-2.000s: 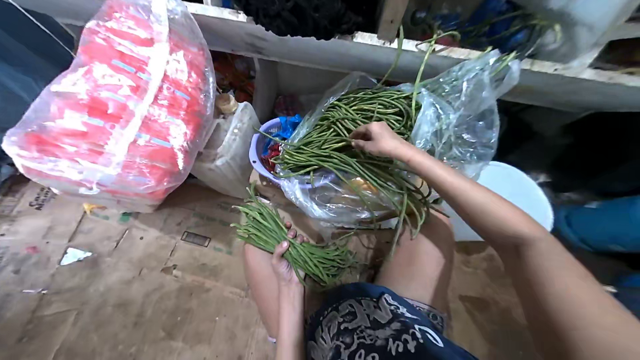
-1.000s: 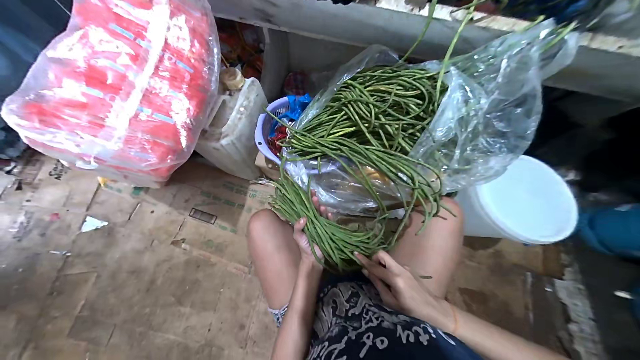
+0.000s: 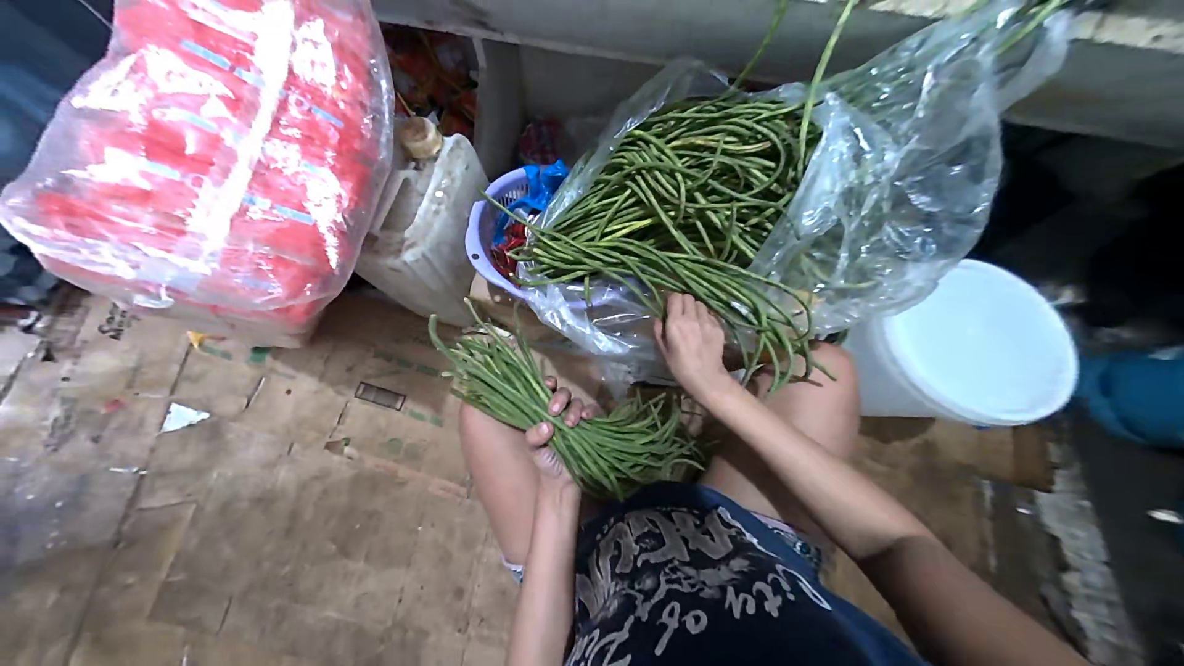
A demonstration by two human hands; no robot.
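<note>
A bundle of green long beans (image 3: 610, 449) lies across my lap, with my left hand (image 3: 559, 416) closed around its middle. Beyond my knees a large heap of long beans (image 3: 703, 176) rests in an opened clear plastic bag (image 3: 888, 199). My right hand (image 3: 692, 340) is at the near edge of that heap, just below the hanging bean ends; its fingertips are partly hidden, so whether it grips any beans does not show. The bag and heap lie partly over a purple plastic basket (image 3: 477, 236) that holds something blue and something red.
Left stands a large plastic-wrapped pack of red packages (image 3: 222, 157), beside a whitish plastic jug (image 3: 430, 222). A white bucket with a lid (image 3: 985, 342) stands right of my knee, a blue object (image 3: 1133, 393) beyond it. Flattened cardboard (image 3: 277, 499) covers the floor; a ledge runs behind the bag.
My right hand was on the heap, then came down to the bundle in my lap, and is now back at the heap's near edge. My left hand has kept hold of the bundle.
</note>
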